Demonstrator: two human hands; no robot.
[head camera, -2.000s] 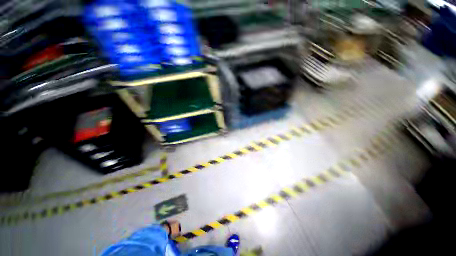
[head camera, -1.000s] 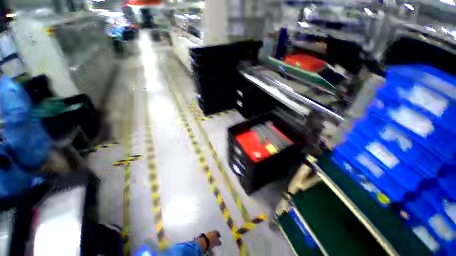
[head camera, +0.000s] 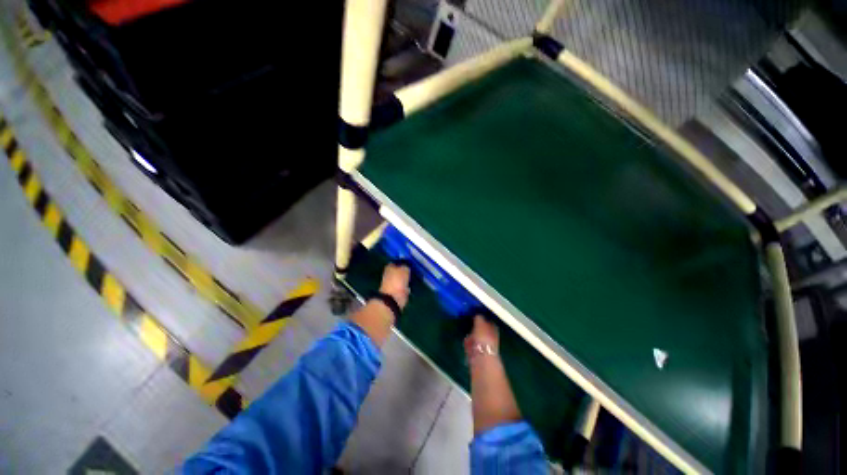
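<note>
A blue parts bin (head camera: 429, 272) lies on the lower green shelf (head camera: 430, 336) of a cream-tube shelf trolley, partly under the upper shelf (head camera: 557, 213). My left hand (head camera: 396, 284), with a dark wristband, grips its near edge toward the left end. My right hand (head camera: 481, 332), with a thin bracelet, grips it near the right end. The fingertips are partly hidden in shadow and behind the bin's edge. The bin's inside is mostly hidden by the upper shelf.
Stacked black totes (head camera: 232, 139) stand left of the trolley, with red liner (head camera: 137, 9) showing at the top. A trolley post (head camera: 358, 93) rises between them and the upper shelf. Yellow-black floor tape (head camera: 116, 292) runs at the left. A small white scrap (head camera: 659, 357) lies on the upper shelf.
The view has moved from the aisle to close above the trolley. Both hands are now low at the lower shelf, on the blue bin. Earlier, one hand showed over the floor.
</note>
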